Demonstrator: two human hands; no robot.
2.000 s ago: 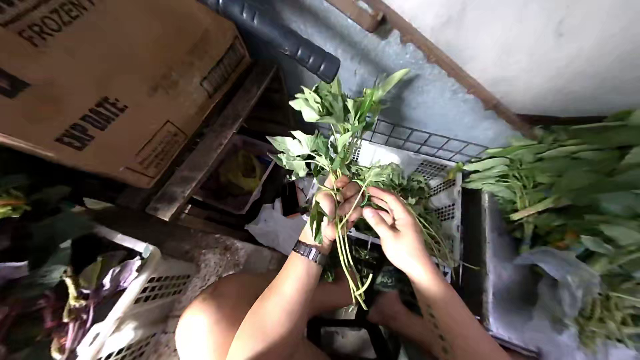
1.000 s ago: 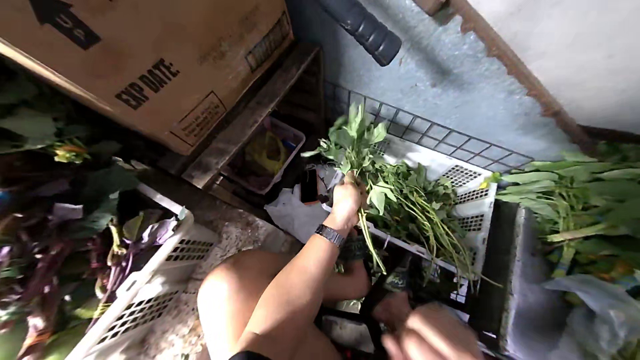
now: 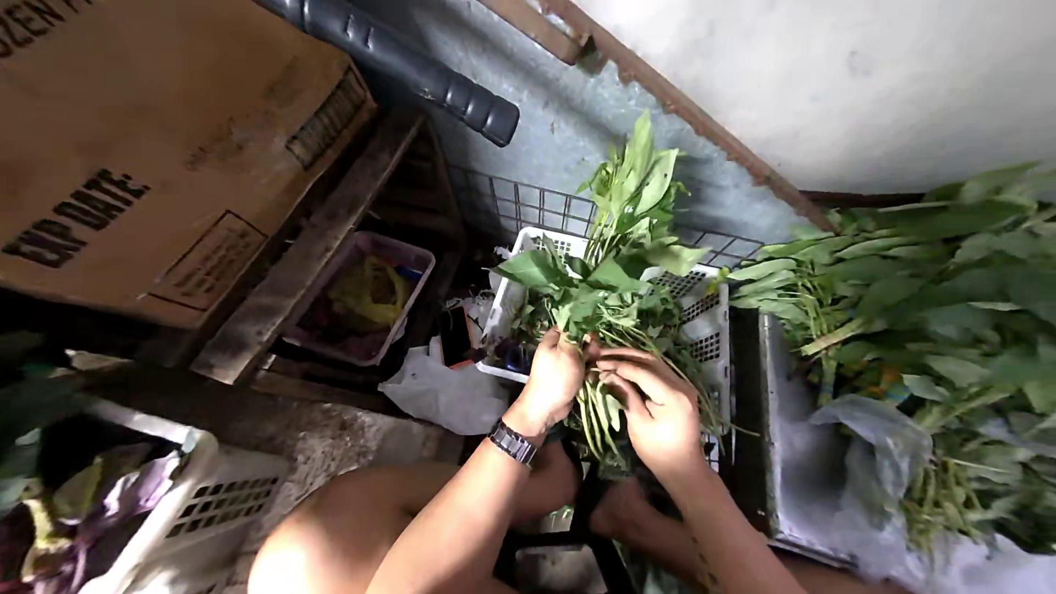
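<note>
My left hand (image 3: 554,371), with a metal watch on its wrist, grips a bunch of leafy green stems (image 3: 598,404) over a white plastic basket (image 3: 719,363). The leaves (image 3: 631,198) point up and away from me, and the cut stem ends hang down below the hand. Against the right side of the same bunch is my right hand (image 3: 656,404), its fingers bent at the stems; whether they pinch anything is hard to tell. More loose greens (image 3: 660,313) lie in the basket behind the hands.
A cardboard box (image 3: 165,148) rests on wooden slats (image 3: 313,247) at the left, above a small plastic tub (image 3: 421,280). Another white basket (image 3: 223,487) holds purplish vegetables at lower left. Large leafy bundles (image 3: 932,280) and clear plastic (image 3: 883,445) lie at the right. A black grip (image 3: 487,111) juts in above.
My right hand has come up from the lower edge to the stems beside my left hand. The bunch in my left hand looks fuller than one second ago.
</note>
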